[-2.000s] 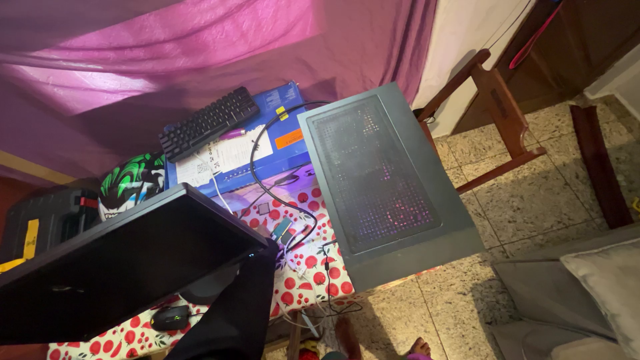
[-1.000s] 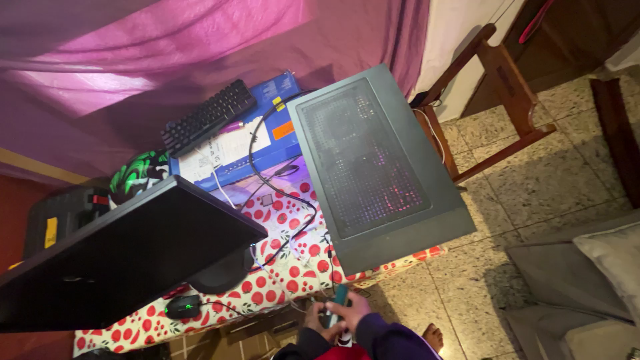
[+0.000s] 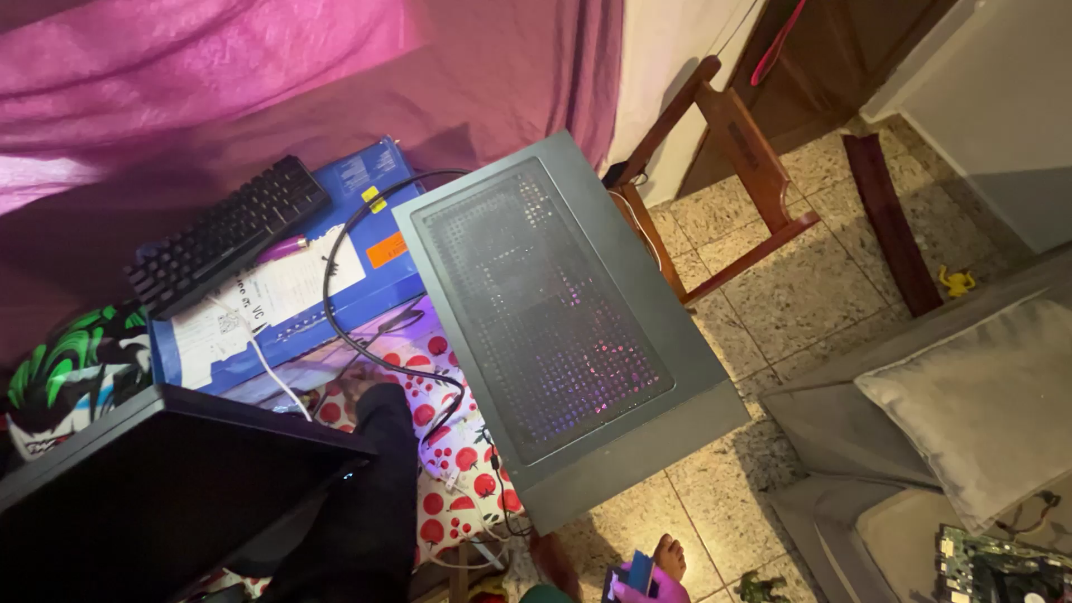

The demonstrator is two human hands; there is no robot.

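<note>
My left hand [image 3: 356, 392], at the end of a long dark sleeve, reaches onto the cherry-patterned tablecloth [image 3: 466, 459] between the monitor [image 3: 167, 494] and the dark computer case [image 3: 615, 276]. Its fingers are mostly hidden, so what it touches cannot be told. My right hand [image 3: 657, 590] is at the bottom edge, closed around a small flat blue-and-dark object [image 3: 641, 571]. A black cable [image 3: 328, 289] loops over a blue box [image 3: 347, 293] and down beside the case. A white cable [image 3: 272, 368] runs near my left hand. Purple light shows through the case's perforated panel.
A black keyboard [image 3: 230, 230] lies on the blue box. A green-and-black patterned item [image 3: 79, 360] is behind the monitor. Right of the case stands a wooden chair [image 3: 745, 151]. A grey sofa [image 3: 888, 402] with a cushion [image 3: 988, 402] and a circuit board [image 3: 997, 565] is at the right.
One second ago both hands were together around a small object below the case. My left hand has since moved up and left onto the table; my right stays low with the object.
</note>
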